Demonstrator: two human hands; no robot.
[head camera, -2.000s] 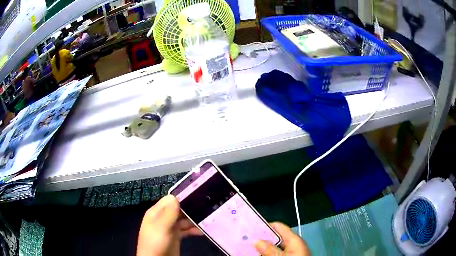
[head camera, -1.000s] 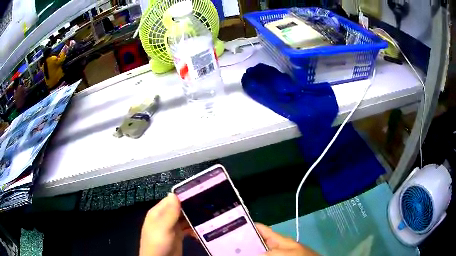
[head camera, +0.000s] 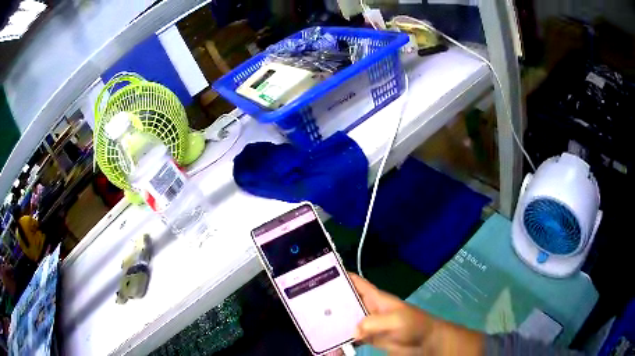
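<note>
A smartphone (head camera: 310, 278) with a bright pinkish-white screen and a dark band is held up in front of the shelf edge, tilted to the left. My right hand (head camera: 397, 320) grips its lower right side, with the thumb at the screen's edge. A white cable plug shows at the phone's bottom end. A thin white cord (head camera: 382, 170) hangs from the shelf behind the phone. My left hand is not in view.
The white shelf (head camera: 90, 295) holds a green fan (head camera: 139, 132), a clear bottle (head camera: 161, 182), a small greyish item (head camera: 134, 270), a blue perforated basket (head camera: 317, 87) and a draped blue cloth (head camera: 306, 170). A white-and-blue fan (head camera: 557, 215) stands on a pale-green surface (head camera: 452, 278) at right.
My left hand has let go of the phone and left the picture. The phone is now in my right hand alone. The view has turned right and tilted, so the shelf slants more steeply.
</note>
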